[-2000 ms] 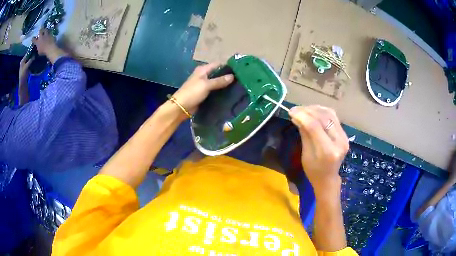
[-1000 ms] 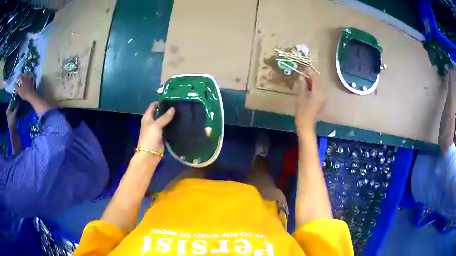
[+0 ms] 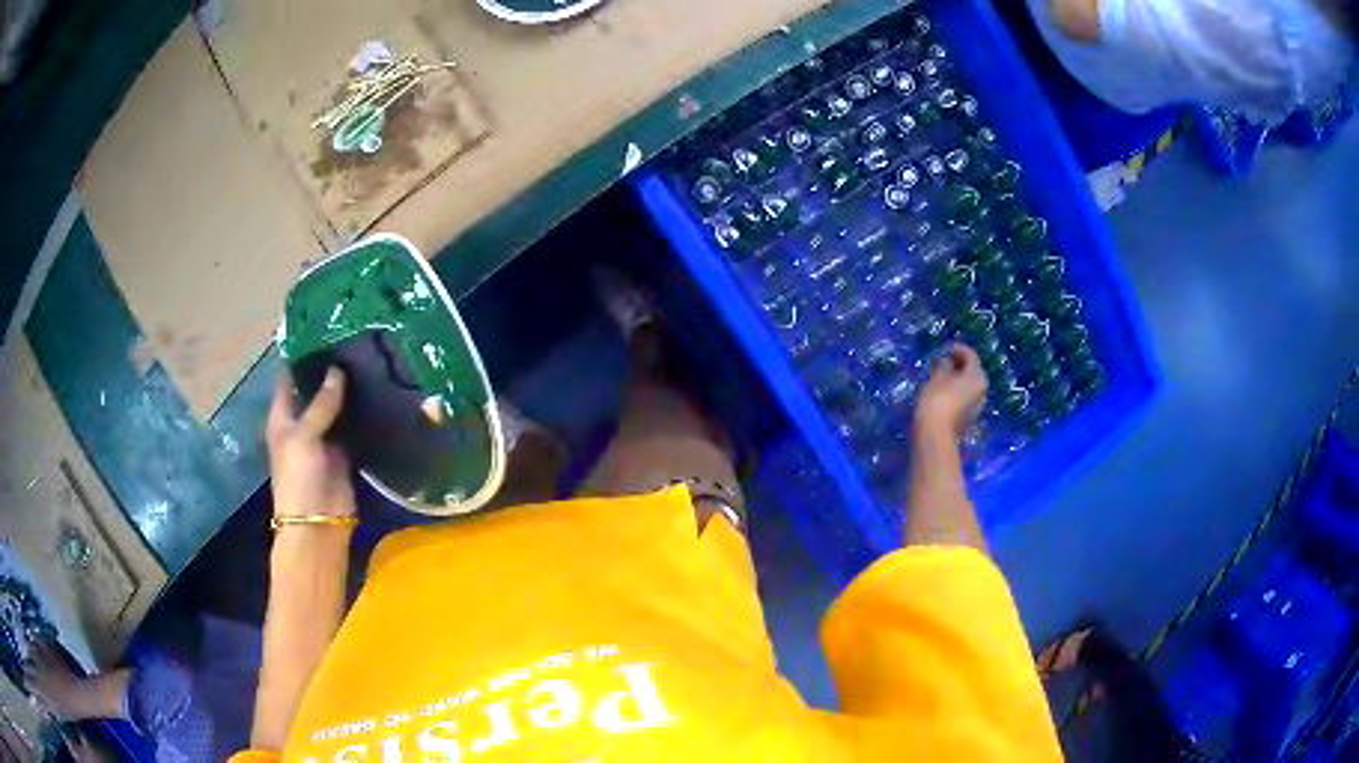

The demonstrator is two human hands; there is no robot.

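Observation:
My left hand (image 3: 309, 447) holds a green housing (image 3: 432, 336) with a pale rim and dark centre panel (image 3: 380, 418) by its left side, in the air in front of the bench edge. My right hand (image 3: 952, 391) is over the blue parts crate (image 3: 1140, 365), its fingers drawn together among the small parts; whether a part is between the fingertips cannot be told. The crate holds rows of small round clear and green parts (image 3: 899, 187). Applicator sticks (image 3: 391, 87) lie over a green-white glue holder (image 3: 358, 131) on a stained brown board (image 3: 447, 142).
Cardboard sheets (image 3: 149, 224) cover parts of the green bench (image 3: 112, 380). Another housing (image 3: 540, 5) is cut off at the top edge. A person in blue (image 3: 1207, 52) is at upper right. Another person's hand (image 3: 75, 686) is at lower left. Blue crates (image 3: 1282, 611) stand at lower right.
The view has swung right. My right hand has left the stick bundle, where it let go of the stick, and reached down into the blue crate. My left hand still holds the housing.

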